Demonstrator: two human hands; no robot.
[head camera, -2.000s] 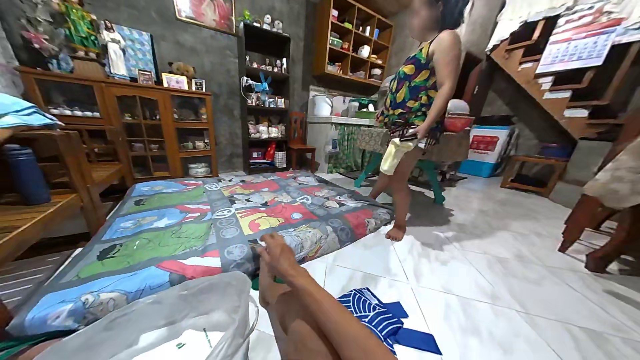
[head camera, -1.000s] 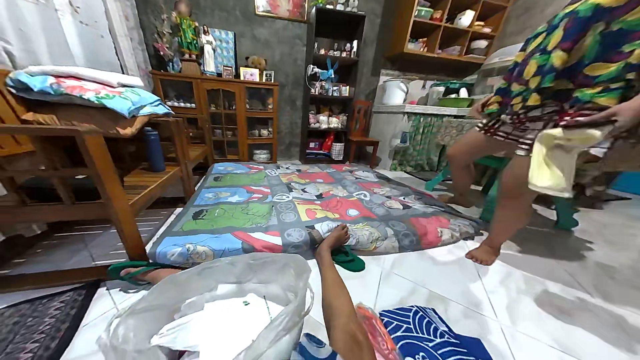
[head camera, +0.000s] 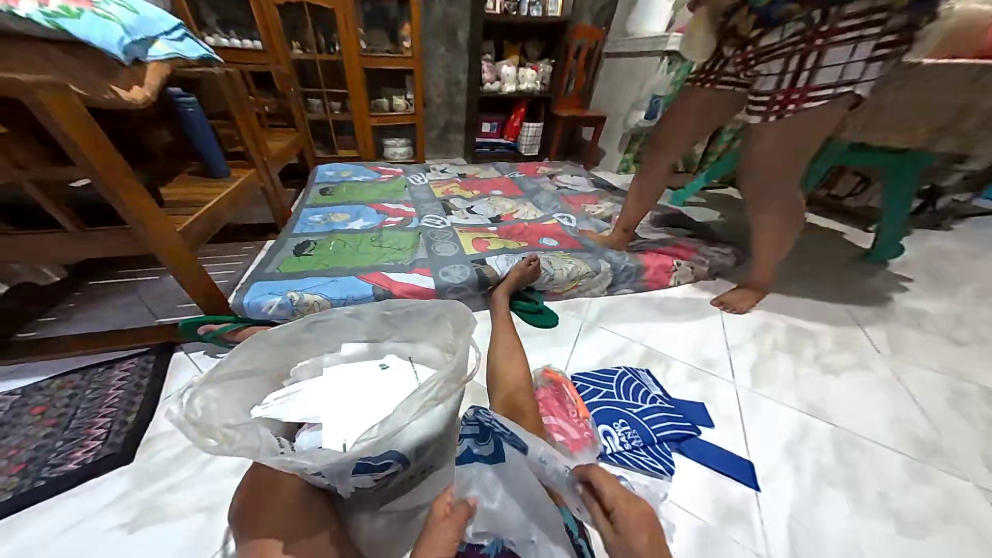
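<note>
My left hand (head camera: 445, 524) and my right hand (head camera: 620, 511) both pinch a translucent plastic bag (head camera: 508, 480) with blue print, held low in front of me. Left of it, a larger whitish plastic bag (head camera: 418, 453) stands wide at the top, with white papers (head camera: 353, 395) inside. On the tiles to the right lie a pink and orange item in clear plastic (head camera: 564, 415) and a folded blue and white patterned cloth bag (head camera: 632, 422) with blue straps. My bare foot rests on the edge of the mattress.
A mattress with a cartoon-print sheet (head camera: 434, 225) lies ahead. A person (head camera: 775, 147) stands at its right, one foot on it, near a green stool (head camera: 876, 178). Green slippers (head camera: 535, 308), a dark patterned mat (head camera: 77, 422) and a wooden bench (head camera: 132, 186) are close by.
Both hands have come into view with the translucent bag between them. The person at the right has placed a foot on the mattress. The view has tilted down.
</note>
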